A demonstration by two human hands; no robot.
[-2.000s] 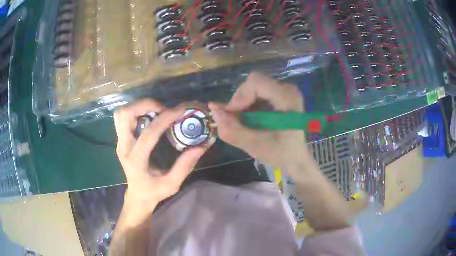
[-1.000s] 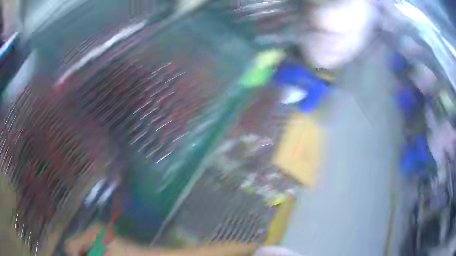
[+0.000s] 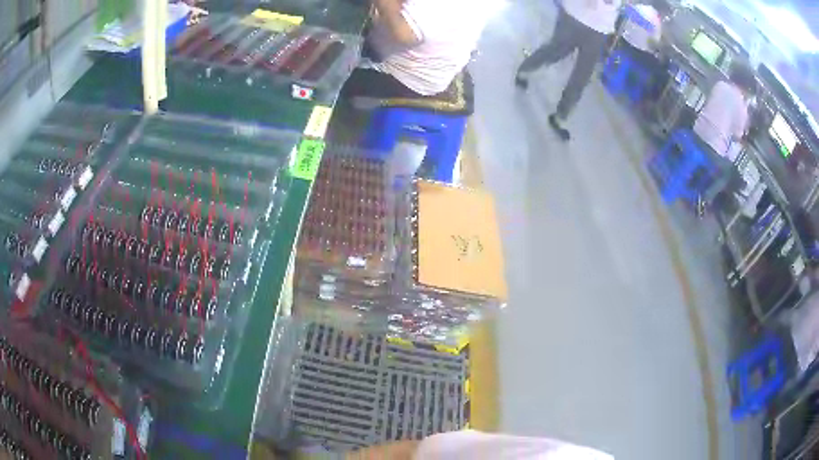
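Neither of my hands shows; only a bit of my right forearm and its pale sleeve are at the bottom edge. A clear right-hand blister tray [image 3: 235,310] lies on the green bench, with rows of dark round parts and thin red wires. The corner of the main blister tray [image 3: 112,409] shows at the lower left, filled with dark discs. A red cable [image 3: 94,382] runs over its edge. The probe and any part in my hands are out of view.
Stacked trays [image 3: 346,260], a cardboard sheet [image 3: 460,241] and a grey slotted tray [image 3: 359,386] stand beside the bench edge. A seated person [image 3: 431,45] is at the bench ahead. Another person [image 3: 575,49] walks in the aisle. Others sit at far-right benches near blue stools [image 3: 759,373].
The view has swung to the right, from the part and green probe in my hands to the right-hand trays and the aisle. Both hands have left the picture.
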